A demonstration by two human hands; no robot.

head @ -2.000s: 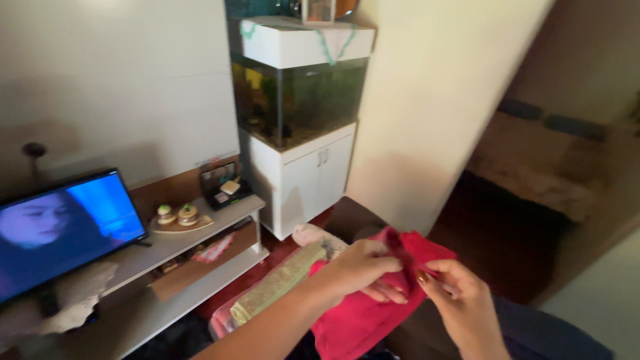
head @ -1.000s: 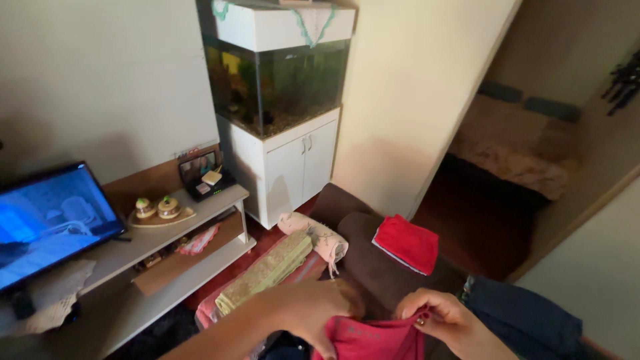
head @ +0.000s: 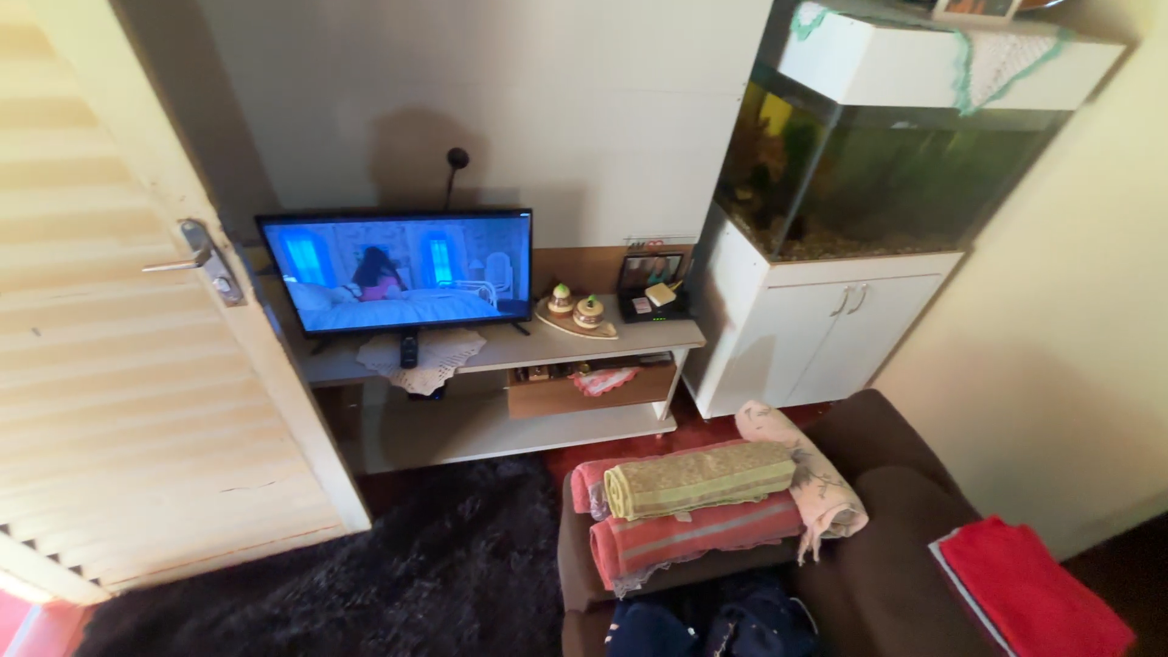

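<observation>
Neither of my hands shows in the head view. On a brown sofa (head: 890, 547), a rolled yellow-green towel (head: 701, 476) rests on rolled coral towels (head: 698, 537), one of them with grey stripes. Beside them lies a rolled pale pink cloth with a fringe (head: 812, 470). A folded red cloth (head: 1031, 584) with a light edge is on the sofa at the right. Dark blue clothing (head: 721, 625) lies at the bottom edge, partly cut off.
A television (head: 401, 274) and lidded pots (head: 589, 312) stand on a low shelf unit (head: 602, 347). An aquarium (head: 894, 182) sits on a white cabinet (head: 821, 338). At the left are a door (head: 173, 365) and a black shaggy rug (head: 429, 566).
The view has swung left, and both hands are out of it. One second ago they held a dark pink cloth, also out of view now.
</observation>
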